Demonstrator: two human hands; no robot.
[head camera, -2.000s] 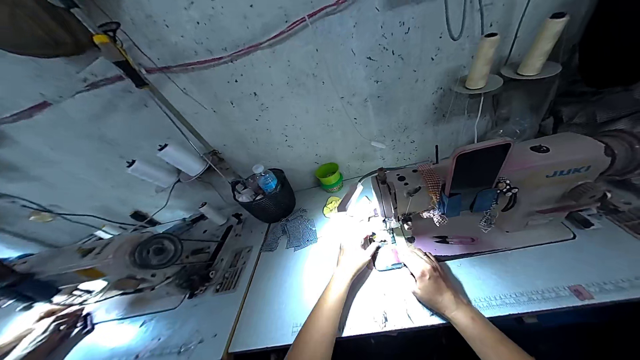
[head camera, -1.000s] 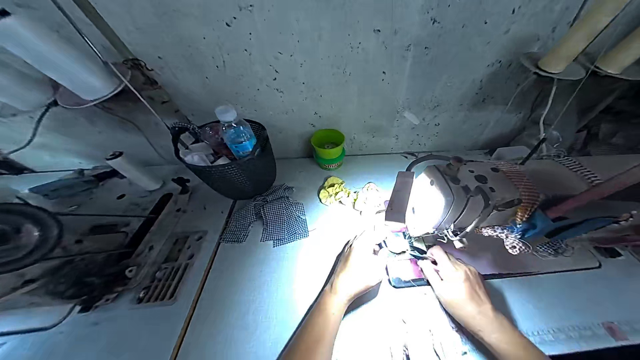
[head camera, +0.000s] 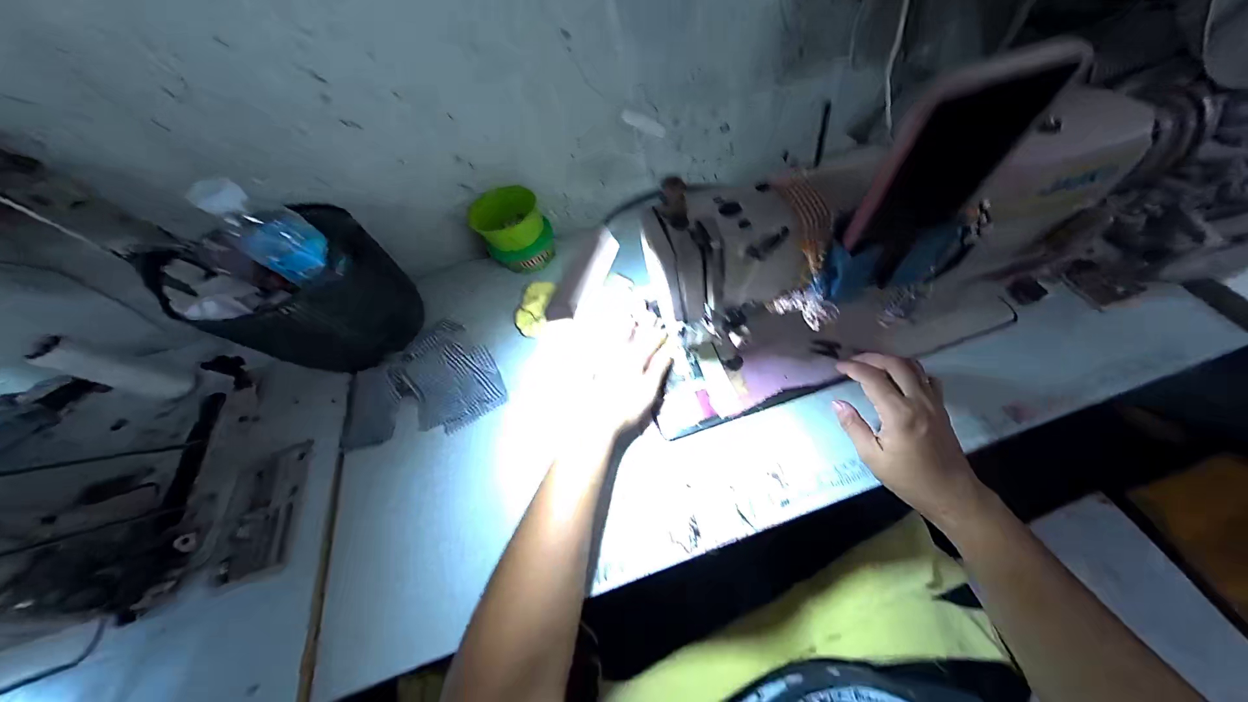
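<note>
An industrial sewing machine (head camera: 770, 234) stands on the white table, its lamp lighting the needle area harshly. My left hand (head camera: 629, 375) rests just left of the presser foot (head camera: 700, 336); glare hides what, if anything, its fingers hold. My right hand (head camera: 902, 429) hovers over the table's front part with fingers apart and nothing in them. Its index fingertip is close to small dark snips or tweezers (head camera: 827, 348) lying on the machine bed. A phone (head camera: 960, 146) is propped against the machine arm. Thread ends (head camera: 736, 512) lie near the front edge.
A black basket (head camera: 361, 302) with a plastic bottle (head camera: 283, 246) and scraps stands at the back left. Checked fabric pieces (head camera: 453, 380) lie beside it. Behind are a green cup (head camera: 512, 229) and a yellow item (head camera: 533, 309). Another machine (head camera: 127, 487) is at far left.
My right hand has moved right, away from the needle area, and its fingers have spread. My left hand remains beside the needle. The view has shifted considerably.
</note>
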